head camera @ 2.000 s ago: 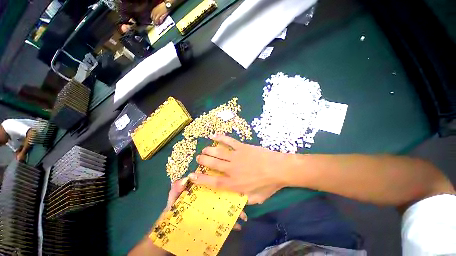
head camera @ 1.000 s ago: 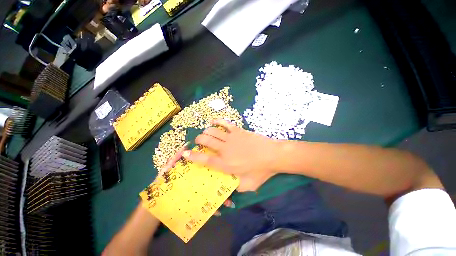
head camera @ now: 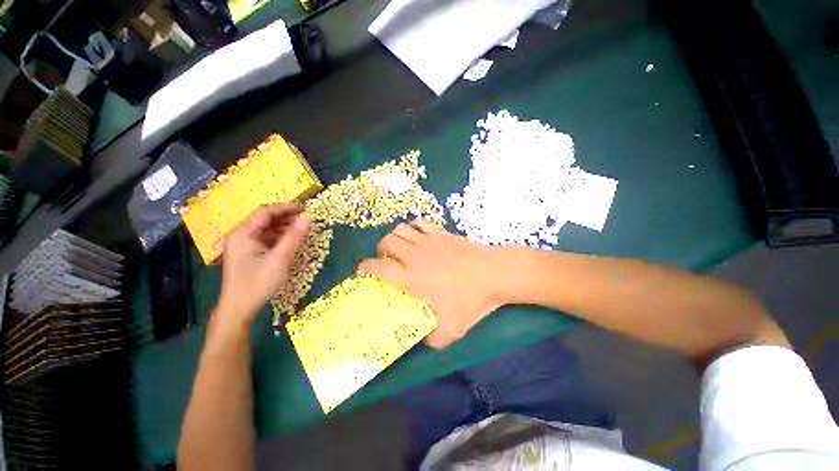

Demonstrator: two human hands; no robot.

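A yellow circuit board panel (head camera: 354,345) lies flat on the green mat near the front edge. My right hand (head camera: 442,276) rests over its upper right corner; whether its fingers grip the panel is hidden. My left hand (head camera: 262,258) is off the panel, above the left end of the tan components (head camera: 368,198) and near the stack of PCB panels (head camera: 248,189). Its fingers are curled and blurred, so I cannot tell if it holds anything. White components (head camera: 520,184) lie in a pile to the right of the tan ones.
A clear bag (head camera: 175,189) and a flat black rectangle (head camera: 170,290) lie left of the stack. A slotted board rack (head camera: 64,294) stands far left. A white sheet (head camera: 451,37) and white bundle (head camera: 221,78) lie at the back. A black tray (head camera: 754,120) is at right.
My left hand has let go of the panel and moved up and left toward the stack. The panel now lies on the mat. My right hand stays at its upper right; the view has shifted.
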